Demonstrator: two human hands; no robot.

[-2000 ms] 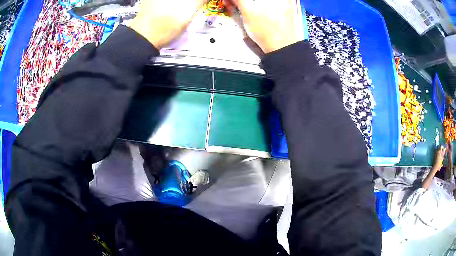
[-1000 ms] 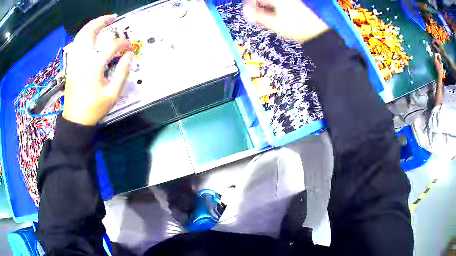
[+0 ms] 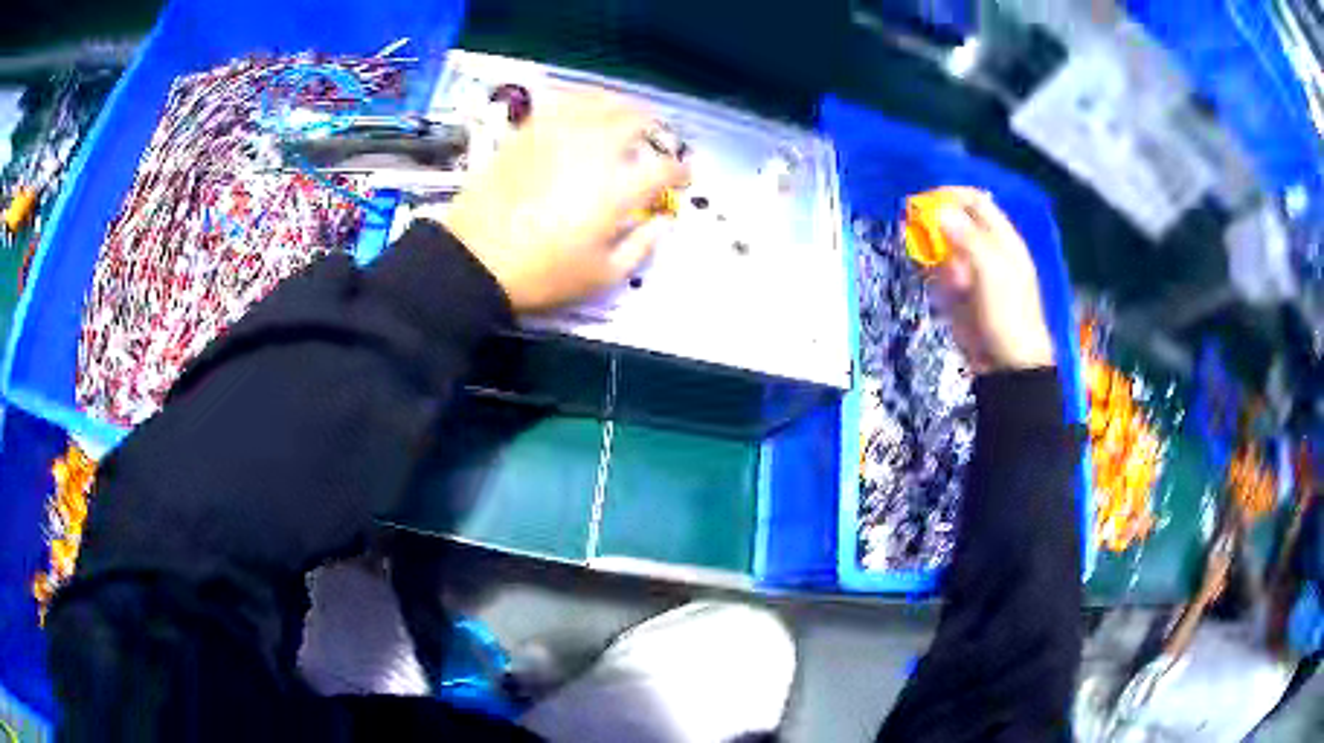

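Observation:
My left hand (image 3: 559, 196) is over the white-silver fixture plate (image 3: 777, 290), blurred. Its fingertips are at a small orange-yellow part (image 3: 664, 202) at mid-plate; whether they grip it cannot be told. My right hand (image 3: 999, 283) is raised above the right blue bin and holds an orange part (image 3: 929, 227) between its fingers. The right bin holds a black-and-white mass of small parts (image 3: 908, 436).
A left blue bin (image 3: 131, 160) holds red-and-white parts (image 3: 218, 276), with a blue hose and grey metal bar (image 3: 385, 147) at the plate's left edge. Orange parts (image 3: 1121, 457) lie beyond the right bin. Another person's arm (image 3: 1198, 602) shows at far right, blurred.
The view has turned. My right hand, over the right bin one second ago with no part visible, now holds an orange part. My left hand's fingers have come to the small orange part on the plate.

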